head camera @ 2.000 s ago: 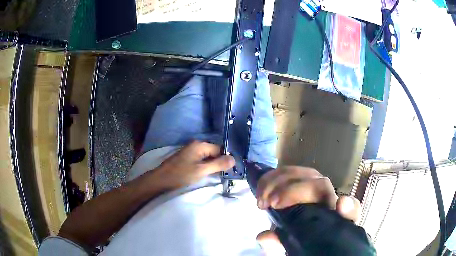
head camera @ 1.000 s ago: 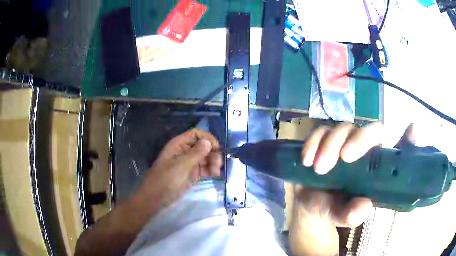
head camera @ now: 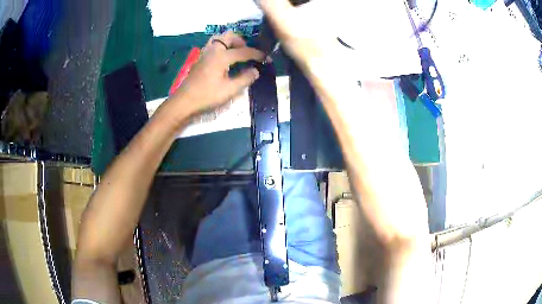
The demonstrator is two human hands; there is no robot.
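The long narrow black housing [head camera: 271,205] lies across my lap and over the table edge, its plate side up with small bright screw dots and a round fitting. A thin black cable [head camera: 242,160] leaves it to the left. My left hand [head camera: 220,74] is at the housing's far end, index finger and thumb close to it; whether they pinch anything is unclear. My right hand [head camera: 282,18] is blurred and cut off by the top edge, beyond the far end. A dark shape lies between the hands, too blurred to name. The electric screwdriver cannot be made out.
A second black strip [head camera: 303,127] lies right of the housing. A red card [head camera: 185,71] and white strip [head camera: 208,119] lie under my left arm. A flat black rectangle [head camera: 125,104] is on the left. A blue-handled screwdriver [head camera: 431,74] lies right. Cardboard-lined shelving [head camera: 21,231] stands left.
Both hands have moved from the near part of the housing to its far end. The electric screwdriver has left its place over the housing. The view has shifted.
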